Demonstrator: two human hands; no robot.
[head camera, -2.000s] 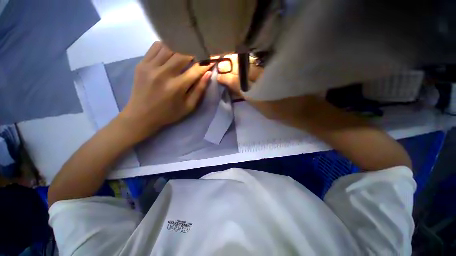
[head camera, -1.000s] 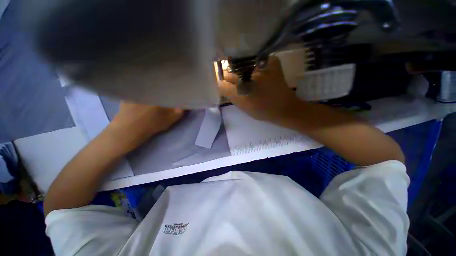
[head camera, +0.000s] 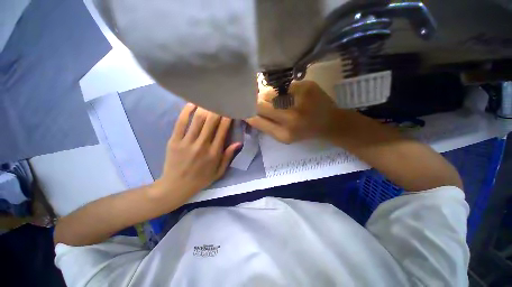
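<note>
A grey fabric panel (head camera: 143, 112) lies on the white table, with a pale folded band (head camera: 124, 137) along its left side. My left hand (head camera: 196, 143) lies flat on the panel with its fingers apart, fingertips at the machine head's edge. A narrow pale strip (head camera: 246, 157) lies on the panel beside my left thumb. My right hand (head camera: 295, 112) is at the sewing machine head (head camera: 196, 50), fingers bent near the strip's upper end and partly behind the tension dial (head camera: 283, 101). What its fingertips hold is hidden. The needle and presser foot are hidden behind the head.
More grey fabric (head camera: 45, 84) lies at the upper left. A small grey-and-white bundle (head camera: 12, 188) is at the far left. A printed ruler scale (head camera: 314, 163) runs along the front table edge. A black bundle (head camera: 418, 89) is on the right. A blue basket (head camera: 377, 190) is below the table.
My left hand has moved out from behind the machine head and spread over the panel, nearer the front. My right hand stays by the head. The camera view has shifted.
</note>
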